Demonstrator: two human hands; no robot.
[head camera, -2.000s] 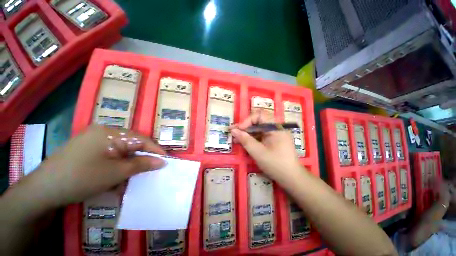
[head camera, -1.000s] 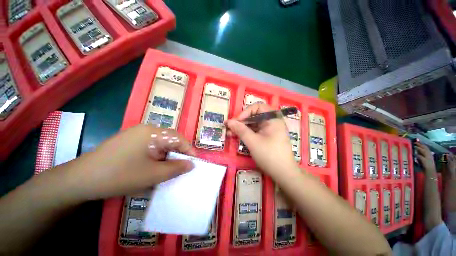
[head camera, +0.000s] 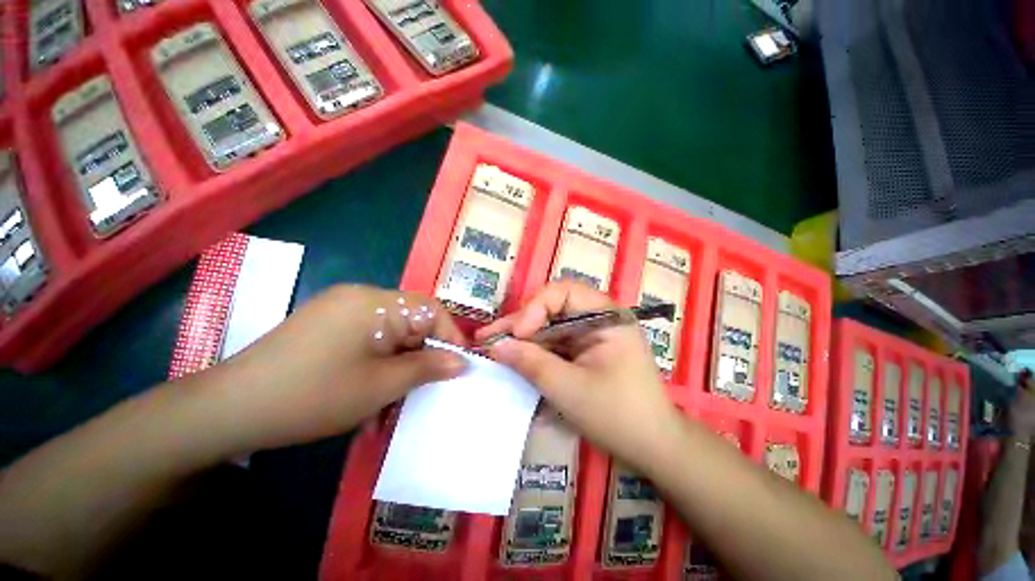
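Note:
My left hand (head camera: 375, 346) holds a white label sheet (head camera: 460, 437) by its top edge, between thumb and fingers. Several small round labels (head camera: 403, 312) stick to the backs of its fingers. My right hand (head camera: 573, 346) holds thin dark tweezers (head camera: 602, 321); their tip end is at the sheet's top edge, close to my left fingertips. Both hands are over a red foam phone tray (head camera: 539, 170) with gold-beige phone housings (head camera: 486, 241) in its pockets. The sheet and hands cover parts of the lower-row phones. Whether a label is at the tweezers' tip cannot be told.
Another red tray of phones (head camera: 272, 159) is at the upper left. A red-dotted spare label sheet (head camera: 216, 301) lies at the left. A smaller-looking tray (head camera: 902, 454) and a grey perforated machine housing (head camera: 942, 125) are at the right. Another person's arm (head camera: 1004, 488) shows at the right edge.
The view has shifted, so the trays appear farther right. My right hand with the tweezers has moved from a phone in the upper row to the label sheet's top edge, beside my left hand.

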